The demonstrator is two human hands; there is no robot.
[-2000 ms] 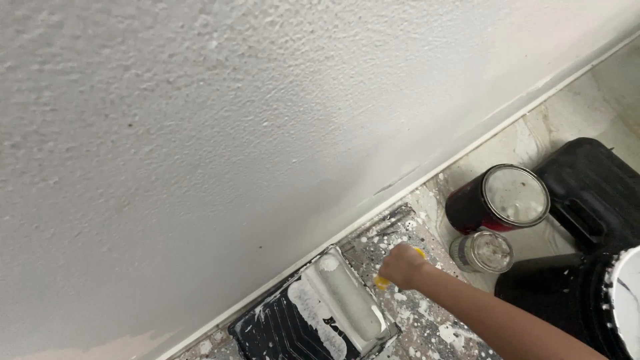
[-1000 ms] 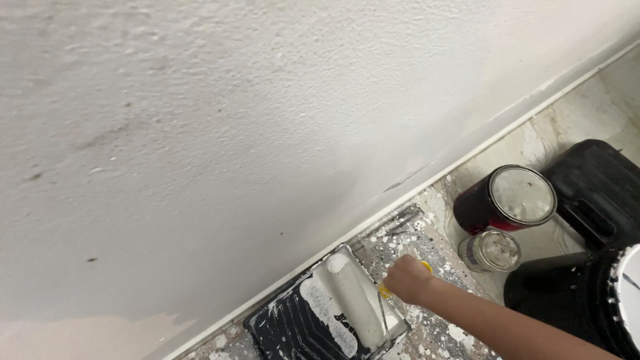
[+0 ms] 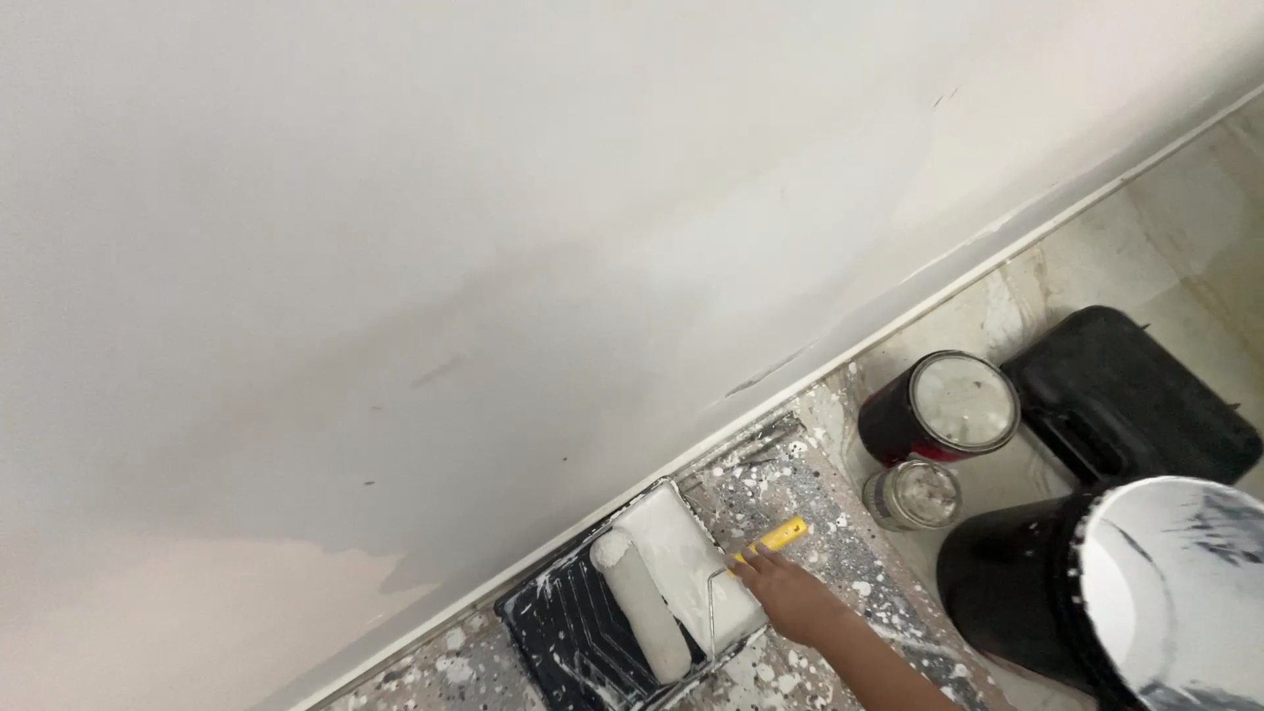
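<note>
A paint roller (image 3: 640, 604) with a pale, paint-loaded sleeve lies across the ribbed slope of a black paint tray (image 3: 573, 632). White paint (image 3: 681, 553) fills the tray's deeper end, beside the sleeve. My right hand (image 3: 785, 590) grips the roller's yellow handle (image 3: 780, 534) near its wire frame; the handle's far end sticks out past the fingers. The tray stands on a paint-spattered sheet (image 3: 825, 504) against the foot of the wall. My left hand is out of the frame.
Right of the sheet stand a dark paint can (image 3: 963, 403), a small glass jar (image 3: 918, 494), a black plastic case (image 3: 1136, 395) and a large black bucket (image 3: 1027, 583) with white paint inside. A white baseboard (image 3: 859, 346) runs diagonally below the partly painted wall (image 3: 494, 247).
The roller sleeve has moved out of the tray's paint-filled end onto the ribbed slope, towards the left. My right hand still holds the handle.
</note>
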